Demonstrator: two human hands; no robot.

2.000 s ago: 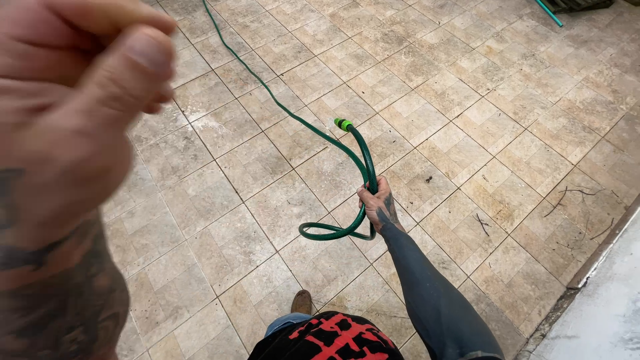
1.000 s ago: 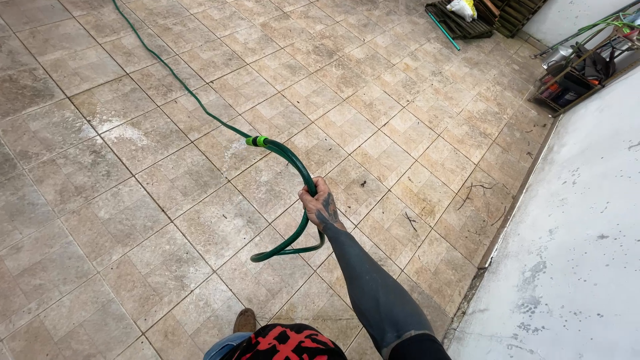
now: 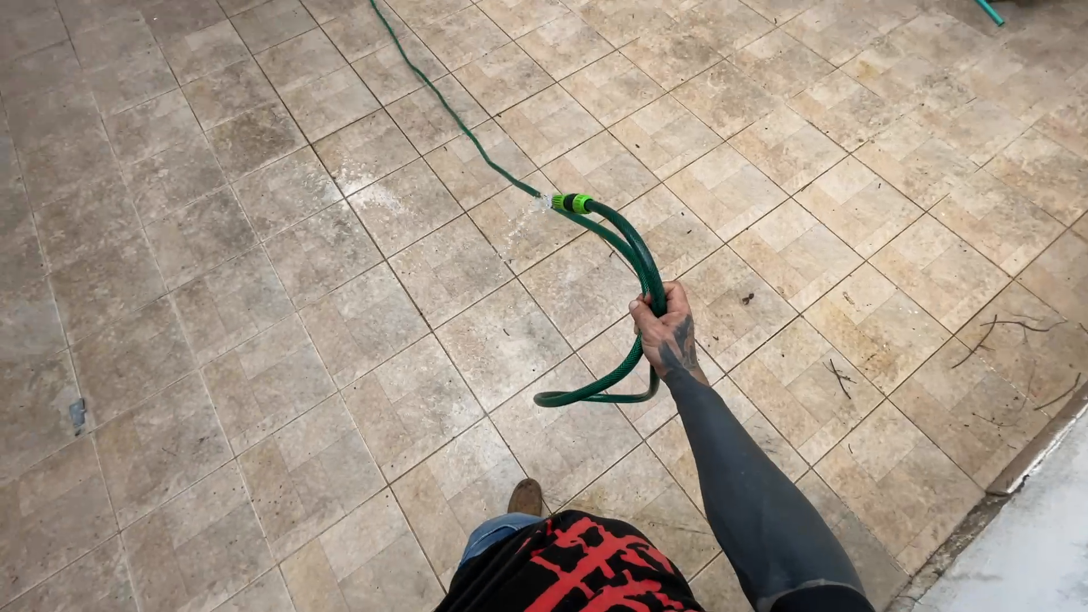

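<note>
My right hand is closed around a looped green garden hose, gripping two strands of it together. A bright green and black hose connector tips the free end, above and left of the hand. Water appears to spray out of the connector toward the left. Below the hand hangs a loop of the hose, while the rest runs away across the tiles to the top of the view. My left hand is out of view.
Beige floor tiles surround me. Dry twigs lie at the right, near a pale wall at the lower right corner. A small grey scrap is on the floor at the left. A green rod's end shows at the top right.
My left hand, raised close to the camera two seconds ago, has gone from view. The hose end in my right hand has swung from pointing up to pointing left, and spray now shows at it.
</note>
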